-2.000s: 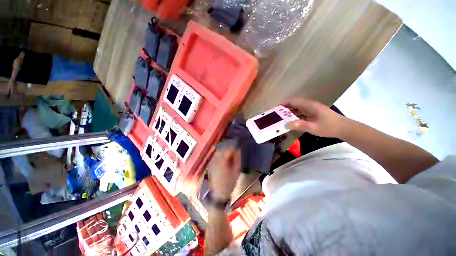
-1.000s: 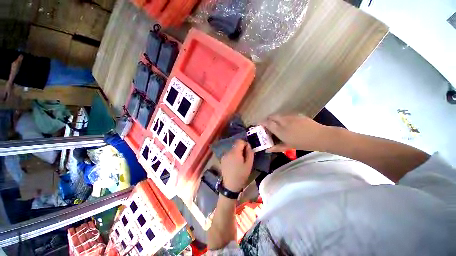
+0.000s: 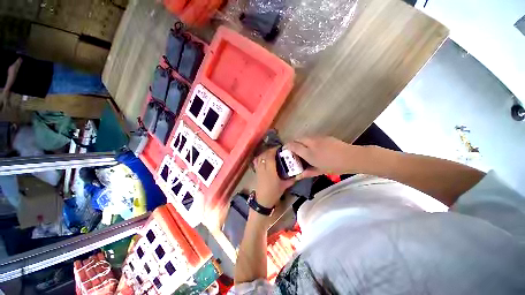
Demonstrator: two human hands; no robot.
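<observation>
A pale pink handheld device (image 3: 291, 163) with a dark screen is held between both hands, its far part inside a dark grey drawstring pouch (image 3: 272, 138). My left hand (image 3: 269, 173), with a black wristwatch, closes around the pouch and the device's screen end. My right hand (image 3: 316, 154) grips the device's button end, which still shows. The fingers hide most of the pouch. A red-orange compartment tray (image 3: 257, 69) lies beyond my hands with rows of similar devices (image 3: 208, 110); some pockets are bare.
Another red-orange tray holds filled grey pouches (image 3: 163, 86) at the left. A clear plastic bag (image 3: 316, 26) and a dark pouch (image 3: 262, 24) lie at the table's far end. A further tray of devices (image 3: 154, 253) is at lower left. A person's arm (image 3: 12, 75) shows at the left edge.
The device, held clear of the pouch two seconds ago, has moved left to my left hand and partly into the pouch. My left hand now closes around it.
</observation>
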